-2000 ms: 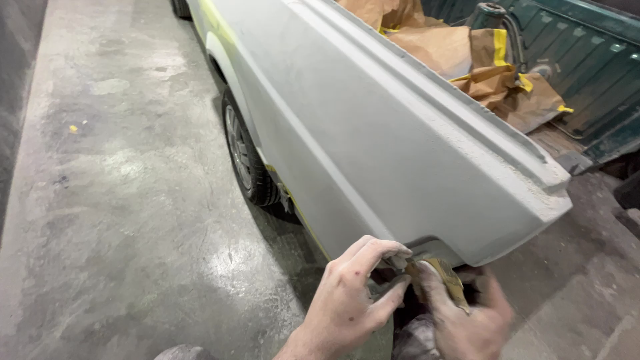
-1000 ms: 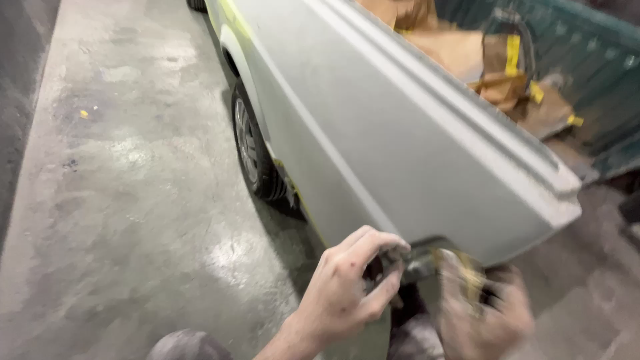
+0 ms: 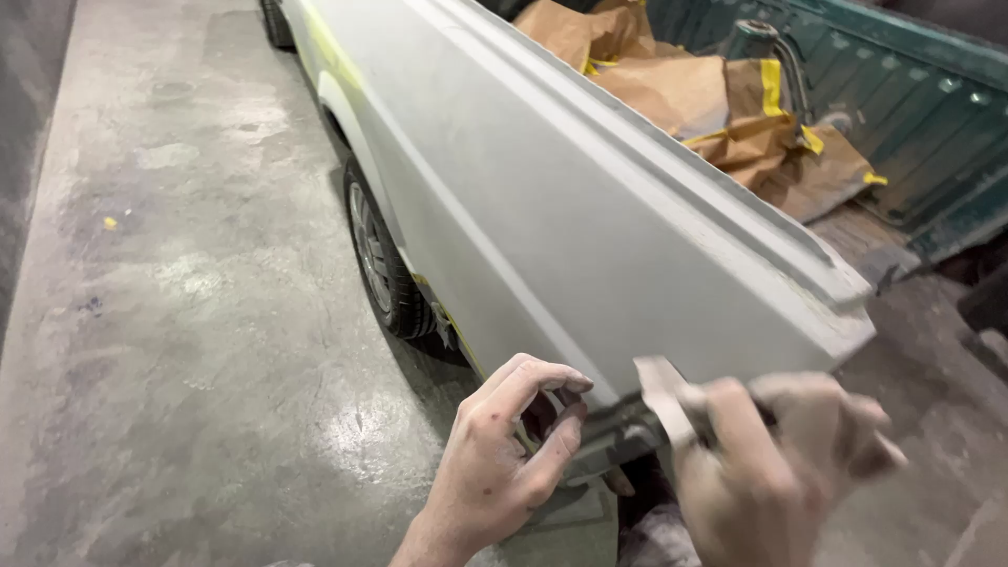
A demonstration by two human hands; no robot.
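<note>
A pickup's grey-primed bed side panel [image 3: 551, 213] runs from the upper middle to its rear corner at right. My left hand [image 3: 504, 441] is at the panel's lower rear edge, its thumb and fingers curled into a ring; whether they pinch the edge or anything small cannot be told. Just right of it, my right hand [image 3: 772, 465] is blurred and holds a folded pale sheet, apparently sandpaper [image 3: 665, 394], between thumb and fingers. Between the hands lies the dark recess [image 3: 622, 429] at the panel's lower corner.
A rear wheel [image 3: 378, 252] stands under the panel on the concrete floor [image 3: 181, 339]. Brown masking paper [image 3: 677, 90] with yellow tape lies in the green truck bed [image 3: 890, 102]. A dark wall [image 3: 27, 118] rises at far left. Part of a leg or knee shows below the hands.
My right hand has turned, and the folded sheet now points up and left with its pale side showing. My left hand stays near the same lower edge.
</note>
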